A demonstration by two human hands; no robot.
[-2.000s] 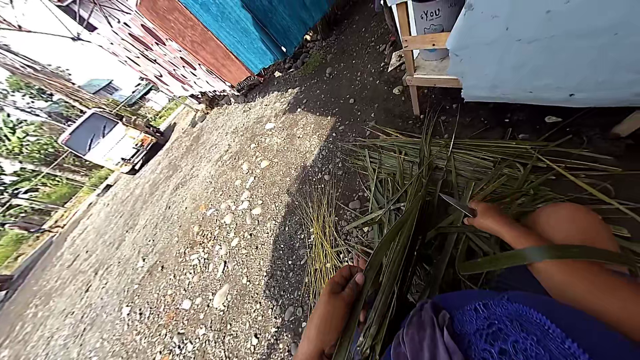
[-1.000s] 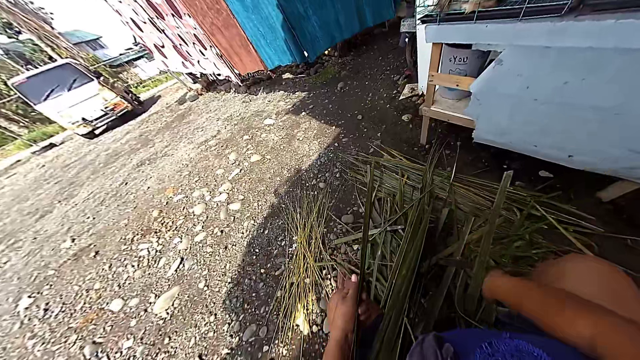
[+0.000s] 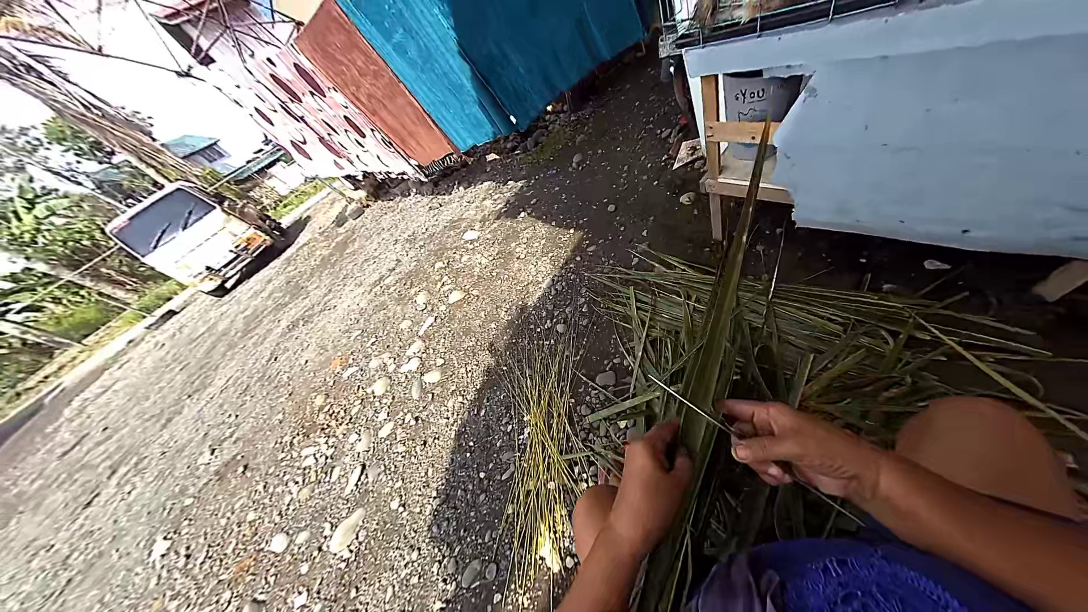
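Observation:
A long green palm leaflet stands up from my left hand, whose fingers close around its lower part. Across that leaflet lies a thin, light-edged blade or strip; it is too slender to tell which. My right hand pinches it between thumb and fingers, just right of the leaflet. Beneath and behind both hands is a heap of green palm leaflets. A bundle of thin yellow-green leaf midribs rests on the gravel, left of my left hand.
Stony gravel ground spreads to the left. A pale blue panel with a wooden frame and a grey bucket stand ahead on the right. Teal sheeting hangs farther back. A white vehicle is at the left.
My right hand has come from the right, in over the leaflet, and now pinches the thin piece. A knife-like blade showed in it two seconds ago. My left hand stays low on the leaflets.

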